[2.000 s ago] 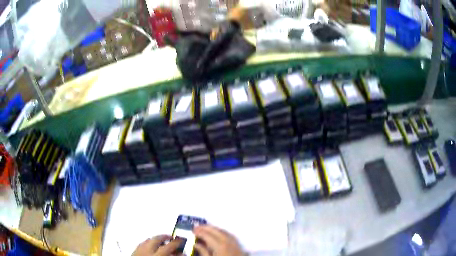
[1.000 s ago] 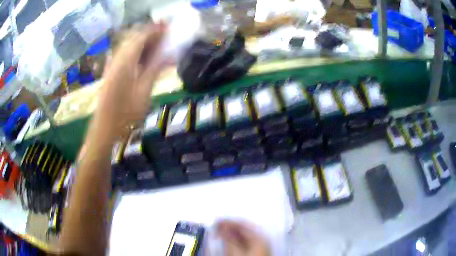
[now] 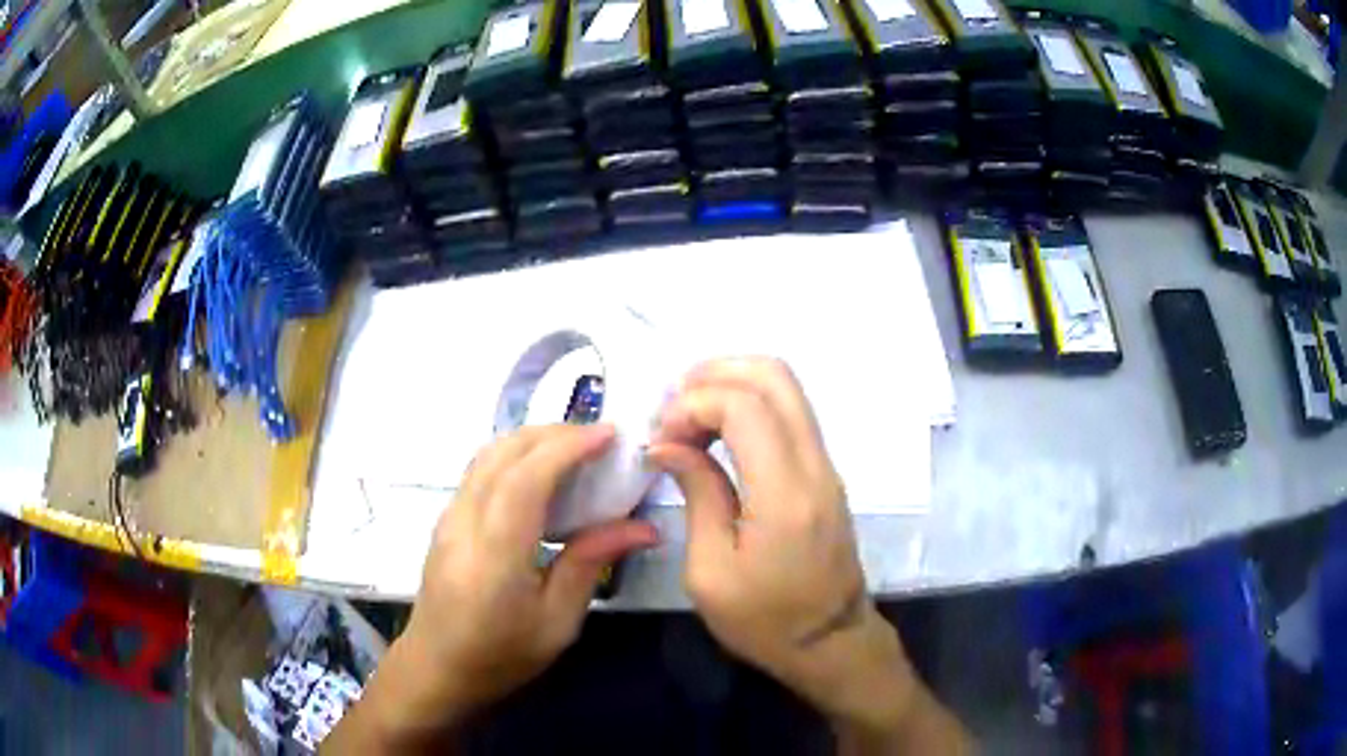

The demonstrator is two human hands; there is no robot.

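A white tape roll (image 3: 528, 387) is held upright at the bench's front edge. My left hand (image 3: 510, 554) grips the roll from the left, thumb and fingers around its side. My right hand (image 3: 776, 510) pinches at the roll's right side with thumb and forefinger; whether a tape end is between them cannot be told. A dark unit (image 3: 587, 396) lies behind the roll on the white paper sheet (image 3: 827, 340); only a small part shows through the ring, the rest is hidden by the roll and hands.
Stacked open units (image 3: 709, 111) line the back. Two open units (image 3: 997, 296) and a closed black unit (image 3: 1198, 369) lie right; smaller packs (image 3: 1270, 234) are at far right. Blue cables (image 3: 244, 303) and a wired battery unit (image 3: 135, 421) are left. A scrap carton (image 3: 229, 665) stands below.
My left hand has come back from beyond the stacks and now holds the tape roll at the bench edge with my right hand beside it. The view has tilted down.
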